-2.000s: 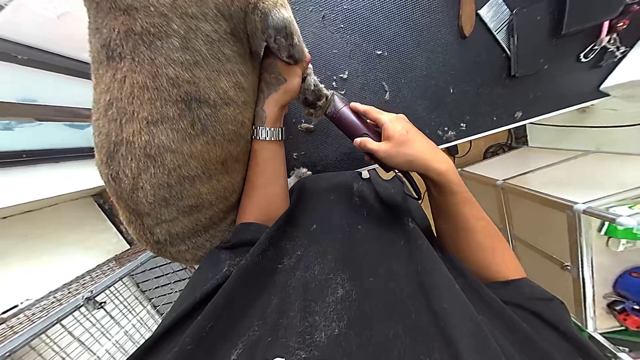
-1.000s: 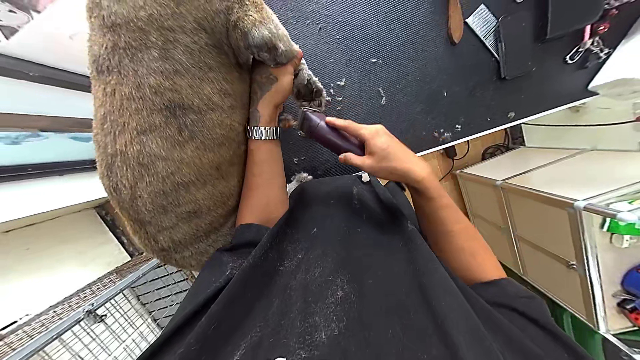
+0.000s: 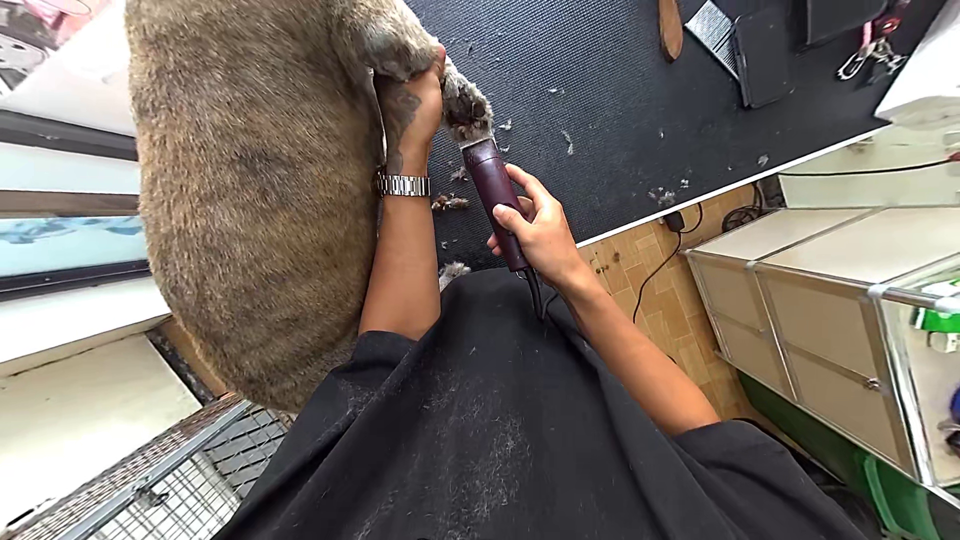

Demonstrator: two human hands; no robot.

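Observation:
A large brown-furred animal, apparently a dog (image 3: pixel 255 172), stands at the left with its back toward me. My left hand (image 3: pixel 420 105), with a metal watch (image 3: pixel 403 185) at the wrist, is closed around one of its legs, fingers partly hidden. The paw (image 3: pixel 466 109) points down toward me, its dark pads showing. In my right hand (image 3: pixel 540 225) is a purple corded hair clipper (image 3: pixel 495 187), held upright in the view, its blade end touching the fur at the paw's tip. The cord hangs from the clipper's lower end.
Fur clippings (image 3: pixel 450 202) lie on the black textured tabletop (image 3: pixel 600 112). At its far right are a metal comb (image 3: pixel 712 34), a wooden-looking handle (image 3: pixel 670 30), a black case (image 3: pixel 761 56) and metal clips (image 3: pixel 870 56). Beige cabinets (image 3: pixel 817 292) stand right; a wire cage (image 3: pixel 180 487) is lower left.
The clipper has swung from a slant to nearly upright in the view, its blade end now against the paw's tip. My left hand still holds the leg.

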